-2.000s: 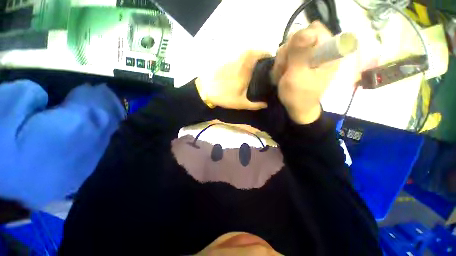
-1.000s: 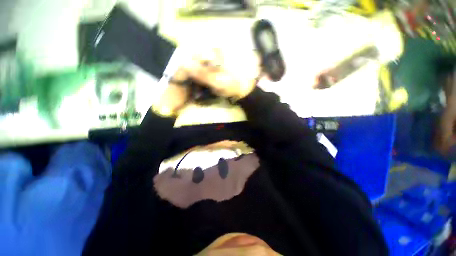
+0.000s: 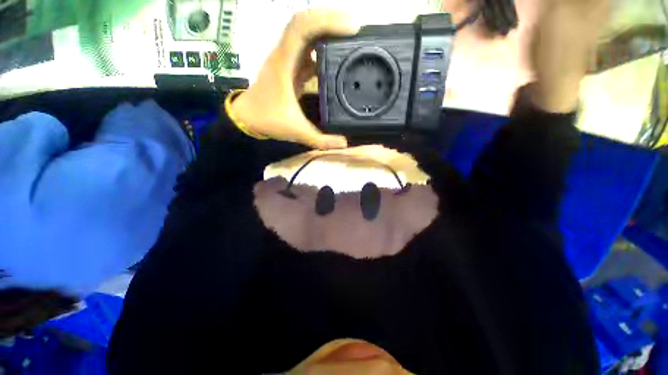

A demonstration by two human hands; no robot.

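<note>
A black cube extension socket (image 3: 382,79) is held up in front of my chest, its round recessed outlet and several blue-marked USB ports facing me. My left hand (image 3: 282,88) grips it from the left side, with the thumb along its lower edge. My right hand (image 3: 560,51) is away to the right, blurred and partly cut off by the top edge, so its fingers cannot be made out. A black plug or cord end (image 3: 498,15) shows near the top edge, right of the socket.
A printed sheet with a socket picture (image 3: 194,28) lies at the upper left. A person's blue sleeve (image 3: 95,198) is close on my left. A blue bin (image 3: 611,198) stands at the right below the bench, with more blue bins (image 3: 622,311) at the lower right.
My hands were together around a dark object. Now the left alone holds the socket with its outlet face visible, and the right has moved away to the right. The view has shifted too.
</note>
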